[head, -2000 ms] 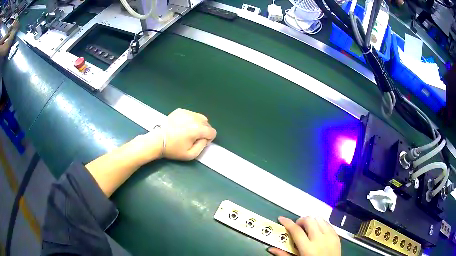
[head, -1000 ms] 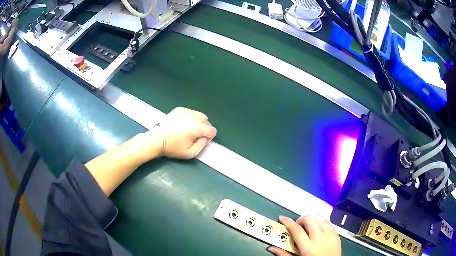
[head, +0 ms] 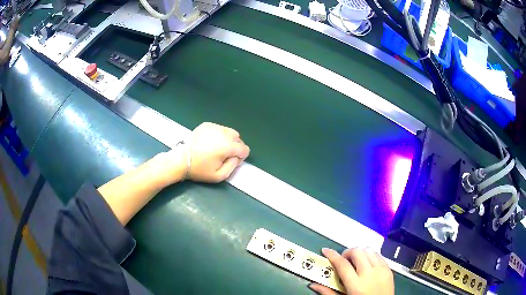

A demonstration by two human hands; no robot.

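A brass bar (head: pixel 288 255) with a row of ringed round holes lies on the rounded green front ledge. My right hand (head: pixel 367 272) grips its right end, thumb and fingers around it, hiding the holes there. My left hand (head: pixel 215 152) is closed in a loose fist with nothing visible in it, resting on the silver front rail (head: pixel 277 193). A dark carrier strip (head: pixel 151 76) lies on the green conveyor belt (head: pixel 277 127), partly under the white frame of the machine at the left.
The black curing unit (head: pixel 429 199) spans the belt at the right, glowing violet. Spare brass bars (head: pixel 455 275) stand against its front. A crumpled tissue (head: pixel 442 227) lies on it. A red button (head: pixel 91 70) is at left. Blue bins (head: pixel 481 86) stand behind. Another person's hand (head: pixel 8 43) shows far left.
The dark carrier strip has moved right along the belt, out from under the machine's frame. The violet glow has grown taller than in the oldest frame. Both my hands and the brass bar have stayed in place.
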